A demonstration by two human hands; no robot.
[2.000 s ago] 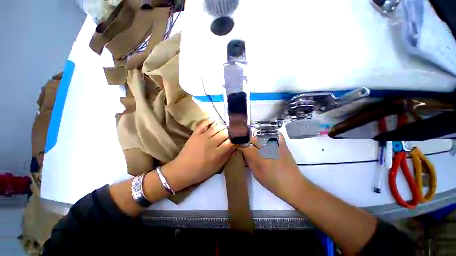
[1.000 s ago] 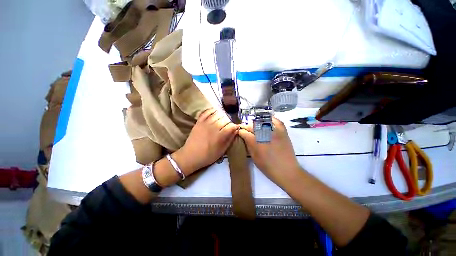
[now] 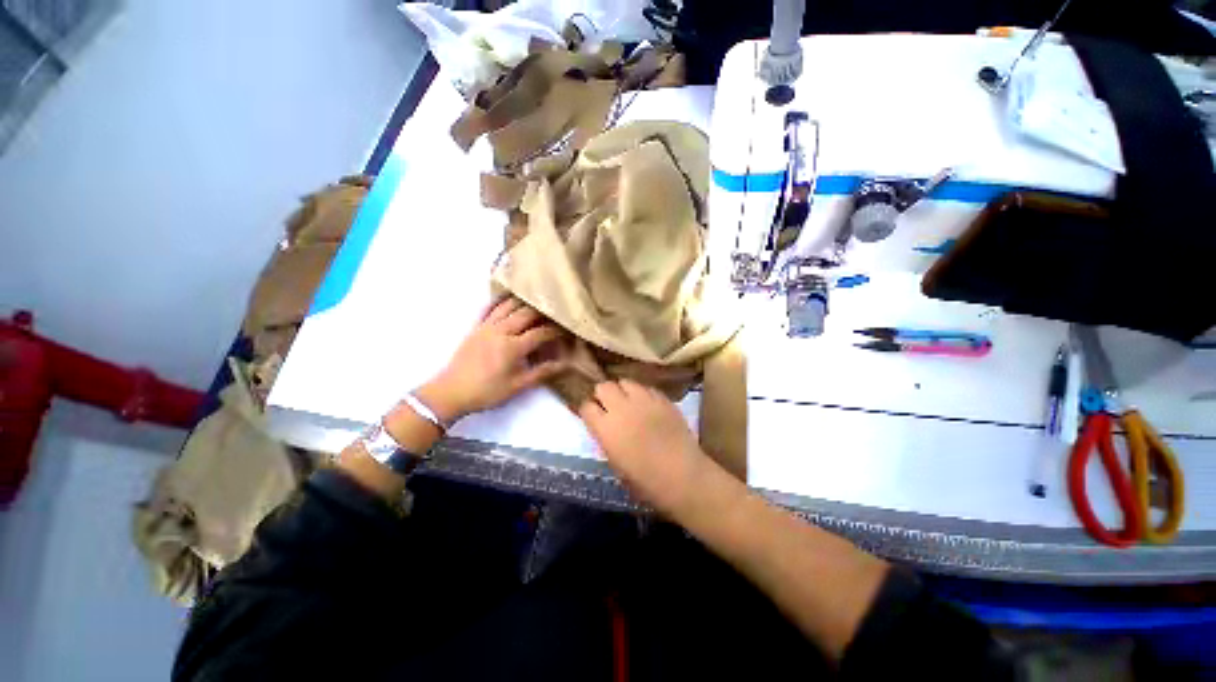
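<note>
A tan garment piece (image 3: 614,247) lies bunched on the machine table, left of the needle area. My left hand (image 3: 500,360) holds its lower left edge with the fingers partly under the cloth. My right hand (image 3: 638,429) pinches the lower edge of the cloth just right of my left hand. A darker khaki strip (image 3: 724,413) hangs from the cloth toward the table's front edge. The white sewing machine (image 3: 934,133) stands to the right, with the presser foot area (image 3: 754,277) beside the cloth. Whether the foot is up or down I cannot tell.
Cut strips (image 3: 540,113) lie at the far left of the table. Thread snips (image 3: 923,342), a pen (image 3: 1051,416), scissors (image 3: 1127,480) and a dark smartphone (image 3: 1020,260) are at the right. A work pile (image 3: 227,480) sits left, below table level. A red pipe (image 3: 114,389) runs along the wall.
Both hands have moved from beside the needle leftward and nearer the front edge, onto the cloth's lower edge. The cloth is now spread more over itself. The camera view has shifted.
</note>
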